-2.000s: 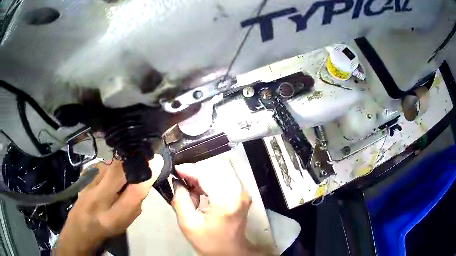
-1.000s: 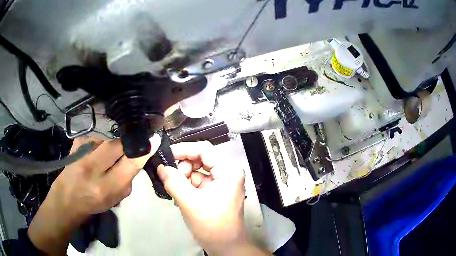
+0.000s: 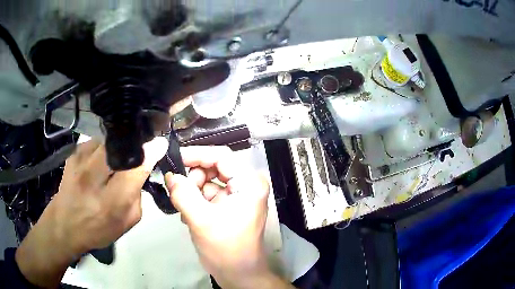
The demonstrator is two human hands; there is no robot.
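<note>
A black padded fabric piece (image 3: 161, 195) hangs between my hands at the sewing point, under the off-white machine head (image 3: 271, 25). Its upper strip runs up to the dark presser parts (image 3: 127, 121). My right hand (image 3: 220, 209), bare, pinches the strip between thumb and fingers. My left hand (image 3: 93, 195), bare, lies on the other side, with its fingertips at the fabric behind the dark machine parts. The needle and the left fingertips are partly hidden. The cylinder arm (image 3: 282, 121) extends to the right.
A white bottle with a yellow label (image 3: 397, 66) stands on the machine bed. A black lever linkage (image 3: 330, 135) and a pale tray with dark strips (image 3: 310, 169) lie right of my hands. A dark fabric heap (image 3: 22, 163) is at left. A blue crate (image 3: 457, 237) is at lower right.
The view has shifted, so the machine head and bed sit differently in the picture. My hands stay near the sewing point; the black piece between them has turned and now hangs lower behind the right thumb.
</note>
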